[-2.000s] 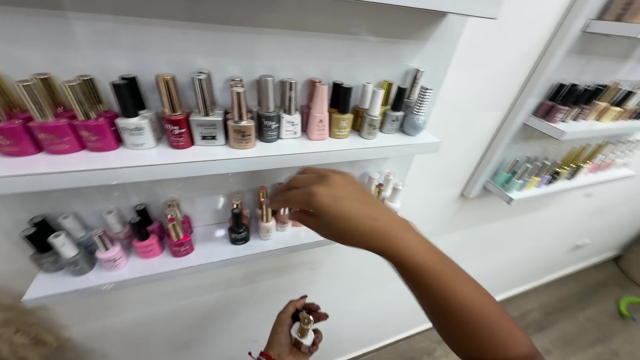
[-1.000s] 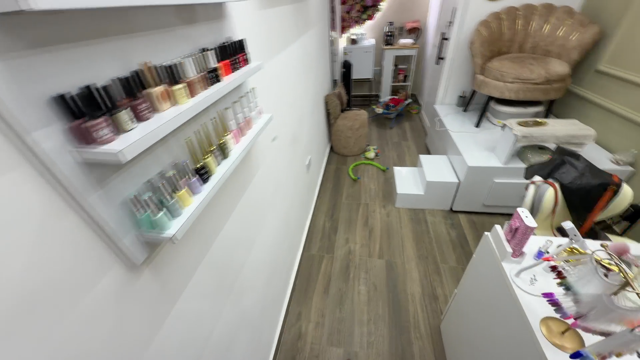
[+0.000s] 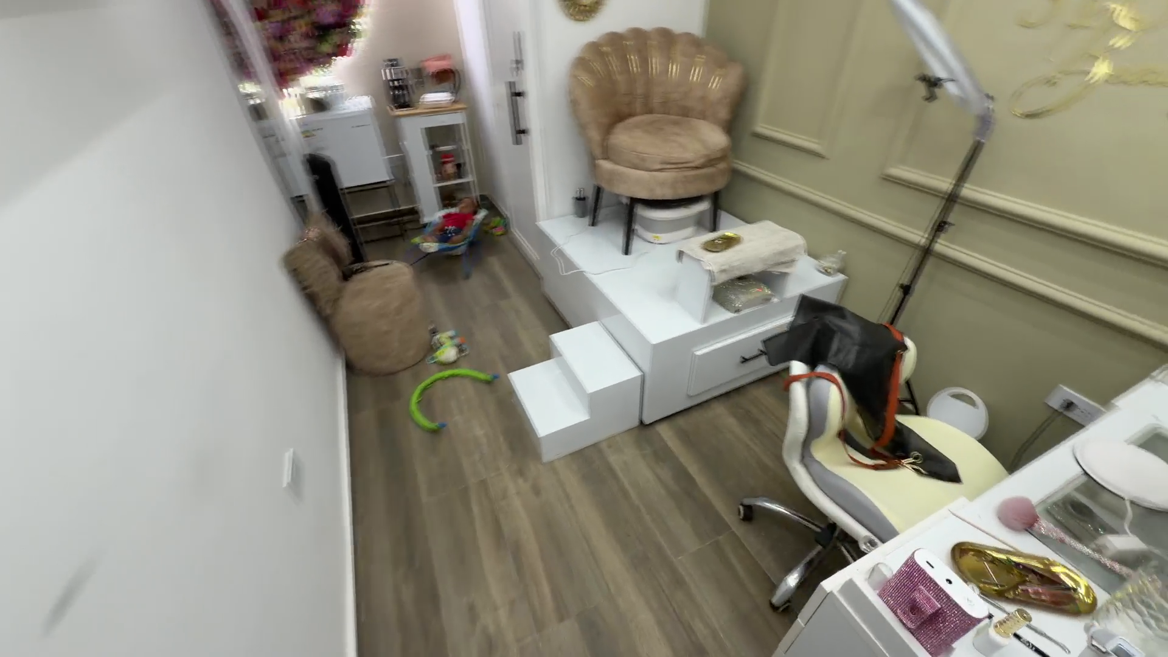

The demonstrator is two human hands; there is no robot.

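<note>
Neither my left hand nor my right hand shows in the head view now, so what they hold cannot be seen. At the lower right, a white table (image 3: pixel 839 593) carries a pink glittery device (image 3: pixel 933 602), a gold tray (image 3: pixel 1022 577), a pink fluffy brush (image 3: pixel 1020 516) and a small bottle with a gold cap (image 3: pixel 1002 630). A round white object (image 3: pixel 1127 473) lies farther back on the table.
A white wheeled chair (image 3: pixel 958 447) with a black apron (image 3: pixel 835 338) stands beside the table. White steps (image 3: pixel 557 397) adjoin a platform (image 3: pixel 630 283) bearing a shell-backed chair (image 3: pixel 671 141). On the wood floor lie a green curved toy (image 3: pixel 420 392) and a brown pouf (image 3: pixel 381 319).
The view has swung right, away from the nail polish shelves. Two seconds ago my left hand held a small bottle and my right hand was at the lower shelf; both have left the view.
</note>
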